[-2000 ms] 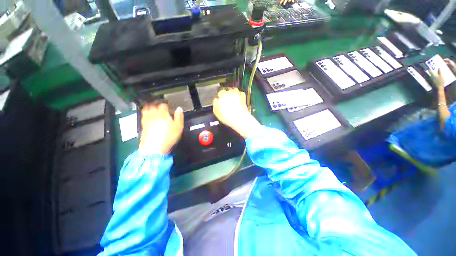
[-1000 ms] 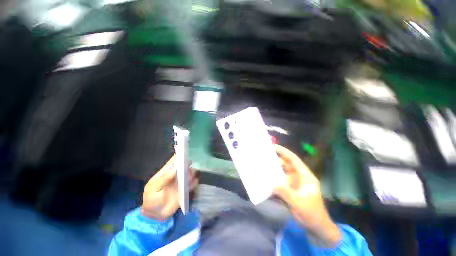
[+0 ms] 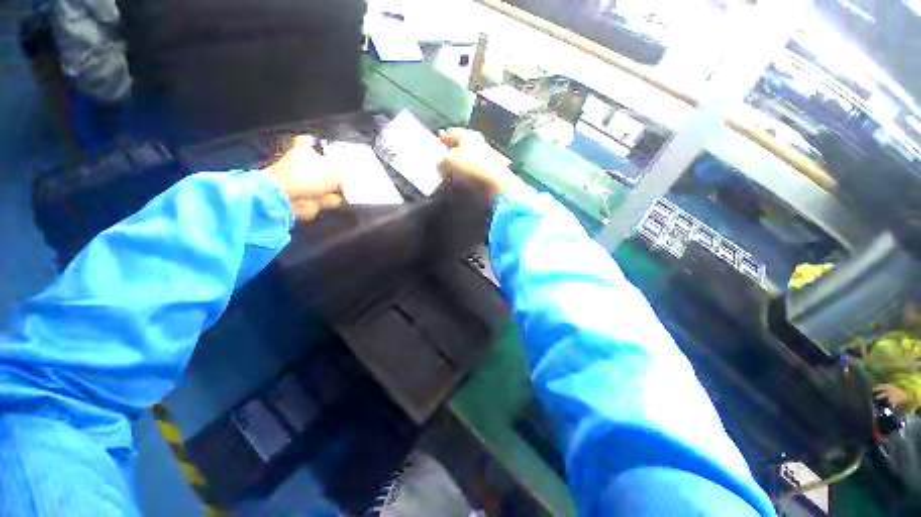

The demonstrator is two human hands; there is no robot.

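Observation:
My left hand (image 3: 306,180) holds a white phone panel (image 3: 362,174) over the top of a tall black tray stack (image 3: 353,252). My right hand (image 3: 470,162) holds another white phone panel (image 3: 411,151) just to the right of the first, tilted. Both panels are at the far side of the stack top; blur hides whether they touch the tray. A black component tray (image 3: 409,338) with rectangular pockets lies nearer to me, below the stack.
The black press machine (image 3: 752,333) is at the right. Another person in yellow (image 3: 894,369) is at the right edge. A grey post (image 3: 656,182) rises beyond the green bench (image 3: 520,369). Yellow-black tape (image 3: 182,459) marks the blue floor at lower left.
My view has swung left from the press to the tray stack. My hands left the press's front, took hold of two panels, and now hold them out over the stack.

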